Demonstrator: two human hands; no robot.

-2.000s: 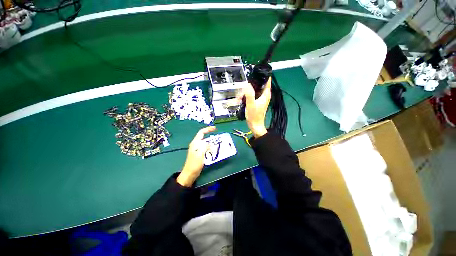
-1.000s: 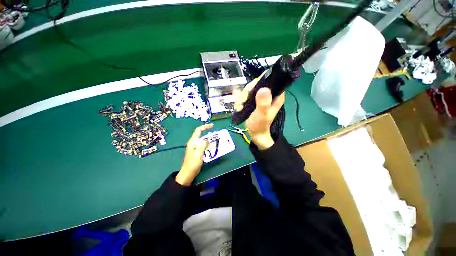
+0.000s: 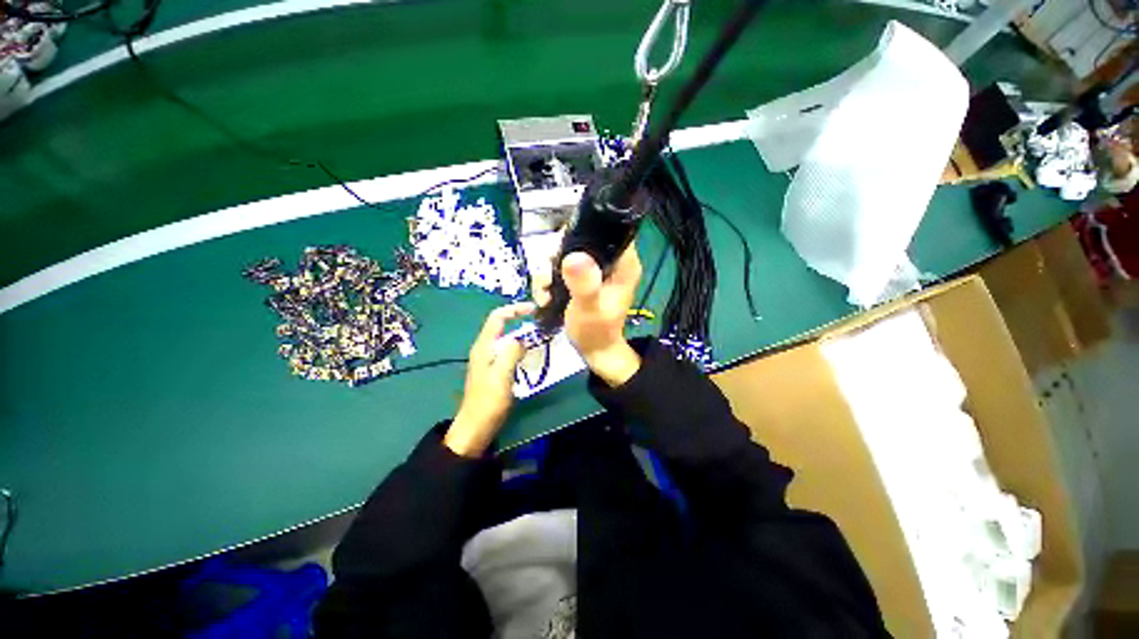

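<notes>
A white plastic housing [image 3: 558, 365] lies on the green mat in front of me, with a black cable running out of it to the left. My left hand [image 3: 491, 368] holds the housing at its left edge. My right hand [image 3: 600, 312] grips the black electric screwdriver [image 3: 603, 222], which is tilted with its lower end over the housing's upper part. The screwdriver's tip and part of the housing are hidden by my hands. The screwdriver hangs from a metal hook [image 3: 662, 44].
Brown-silver metallic parts [image 3: 337, 312] and small white parts [image 3: 465, 243] lie to the left of a silver metal box [image 3: 550, 169]. A black cable bundle [image 3: 688, 268] lies right. Yellow-handled pliers [image 3: 641, 315] show partly. Translucent wrap [image 3: 874, 175] stands behind an open carton [image 3: 799, 418] of white housings.
My right hand has brought the screwdriver down and left from beside the metal box to over the housing. My left hand has stayed nearly still at the housing.
</notes>
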